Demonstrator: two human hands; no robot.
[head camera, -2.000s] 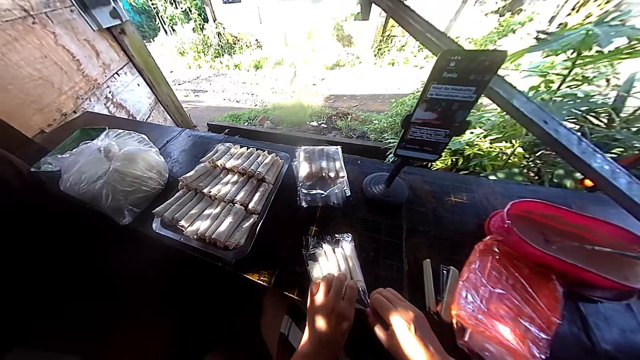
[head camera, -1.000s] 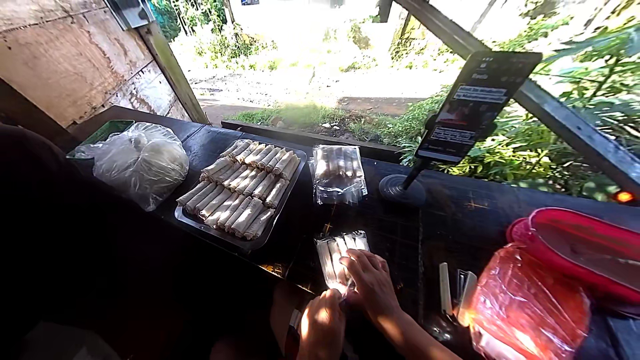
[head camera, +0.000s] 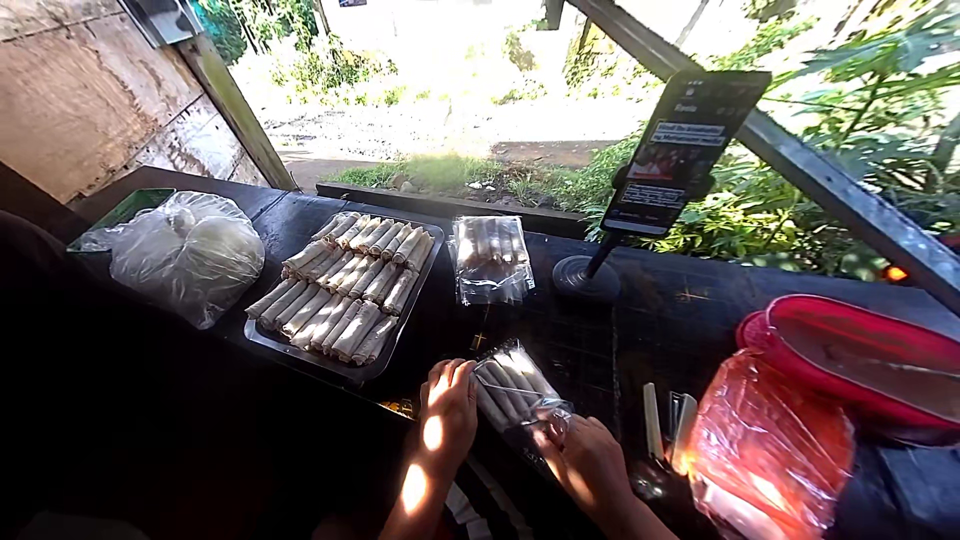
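Several pale rolls lie side by side in a clear plastic bag (head camera: 514, 386) near the table's front edge. My left hand (head camera: 450, 401) rests against the bag's left side, its fingertips at the upper corner. At the lower right, my right hand (head camera: 585, 454) grips the bag's gathered plastic end. Left of my hands, a clear tray (head camera: 431, 281) holds several rows of wrapped rolls (head camera: 337, 300). Another clear packet of rolls (head camera: 491, 255) lies flat beyond my hands.
A phone (head camera: 679, 154) stands tilted on a round-based holder (head camera: 585, 277). On the right are a pink-red basin (head camera: 780, 319), a red plastic bag (head camera: 765, 442) and light sticks or handles (head camera: 652, 420). A knotted clear bag (head camera: 187, 251) and a green container (head camera: 139, 206) sit at the left.
My hands, together at the bag's near end a second ago, are now apart, the left at its left side. The bag now lies at a slant, its plastic end bunched in my right hand.
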